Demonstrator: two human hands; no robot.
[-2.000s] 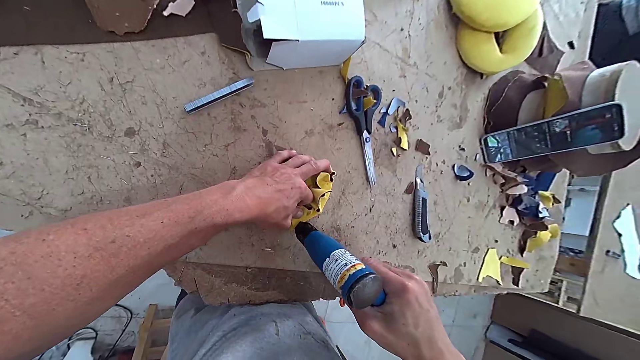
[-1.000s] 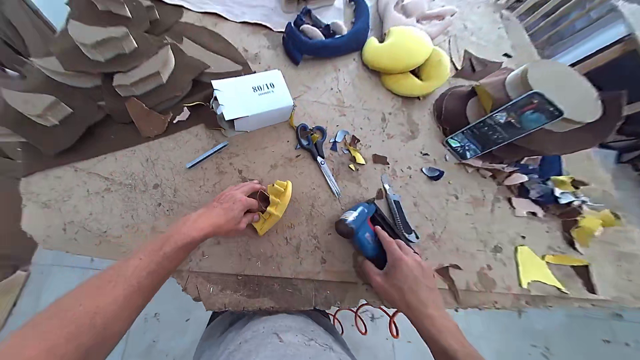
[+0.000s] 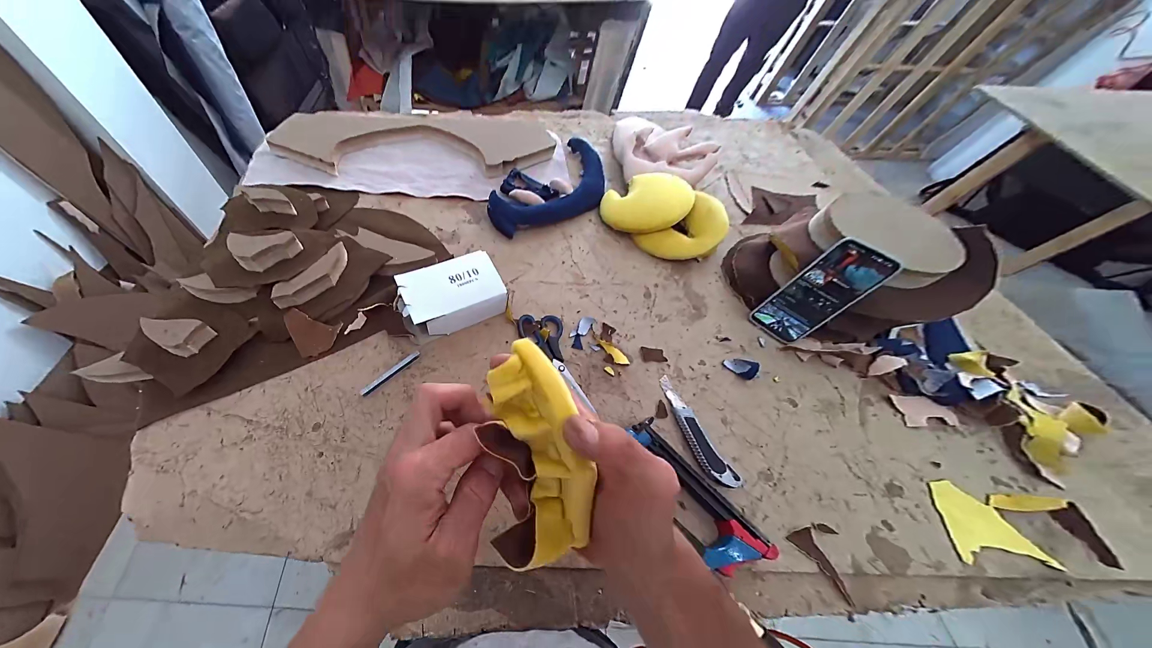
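A yellow fabric-covered piece (image 3: 549, 441) with gathered edges and a brown backing is held up between my hands. My right hand (image 3: 630, 486) grips its right side, thumb on the yellow face. With thumb and fingers my left hand (image 3: 441, 486) pinches a loose flap showing brown underside. Behind my right hand, partly hidden, a blue and black pneumatic stapler (image 3: 733, 544) lies on the table. Scissors (image 3: 544, 333) lie just beyond the yellow piece, their blades partly covered. A utility knife (image 3: 702, 436) rests to the right, blade pointing away.
A white box (image 3: 454, 292) and a strip of staples (image 3: 390, 373) are left of the scissors. Brown pieces with foam (image 3: 261, 252) are piled at left. Yellow padded pieces (image 3: 666, 216) and a blue one (image 3: 558, 202) lie farther back. A phone (image 3: 826, 290) leans on foam discs, near scraps (image 3: 1044, 432).
My right hand has let go of the stapler, now on the table, and holds the yellow piece. The piece is lifted off the table. The view has tilted up.
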